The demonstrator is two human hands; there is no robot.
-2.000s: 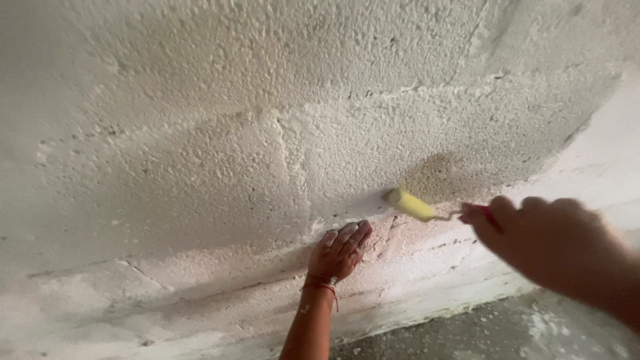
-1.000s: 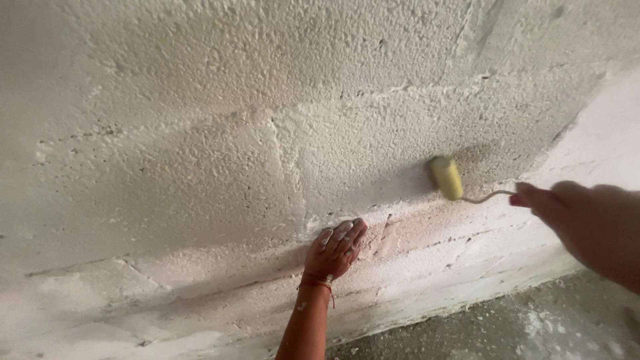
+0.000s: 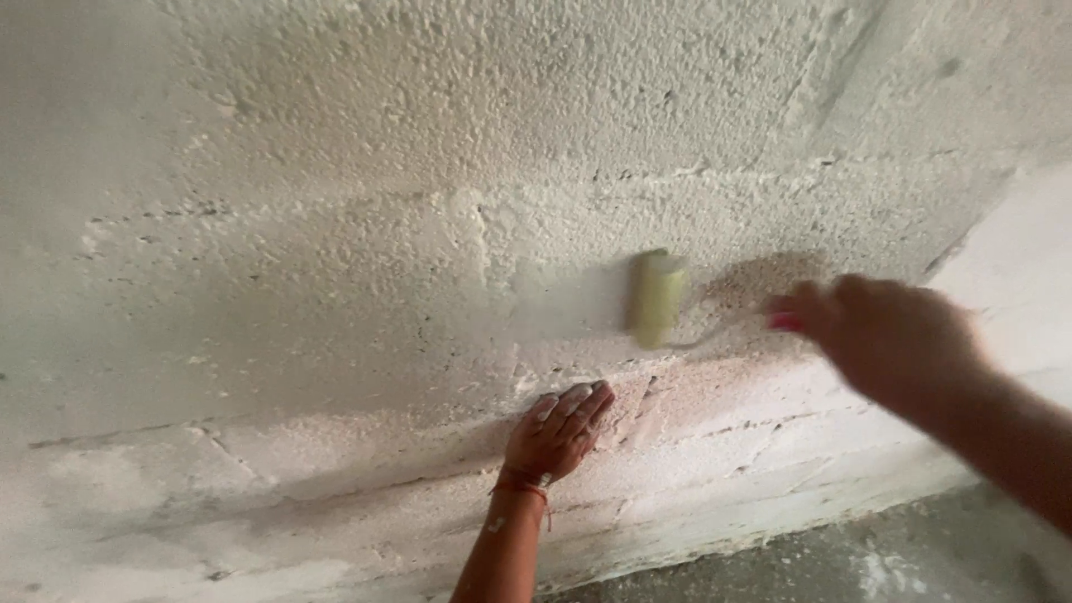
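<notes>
My right hand [image 3: 879, 335], blurred at the right, is closed around the red handle of a small paint roller [image 3: 657, 300]. The roller's pale yellow sleeve stands nearly upright against the rough block wall [image 3: 402, 293], with its wire frame running from the lower end to the handle. Below and left of the roller, my left hand [image 3: 557, 431] rests flat on the wall at a mortar joint, its fingers spattered with white paint. A red string is tied around that wrist. A smoother pale strip shows on the wall just left of the roller.
Rough whitish blocks with horizontal joints fill most of the view. At the lower right, the wall's base meets a grey floor [image 3: 754, 578] with white splashes. A smoother white surface [image 3: 1022, 268] lies at the right edge.
The roller has moved left along the wall since one second ago, after moving right before that. My left hand has stayed at about the same place on the wall.
</notes>
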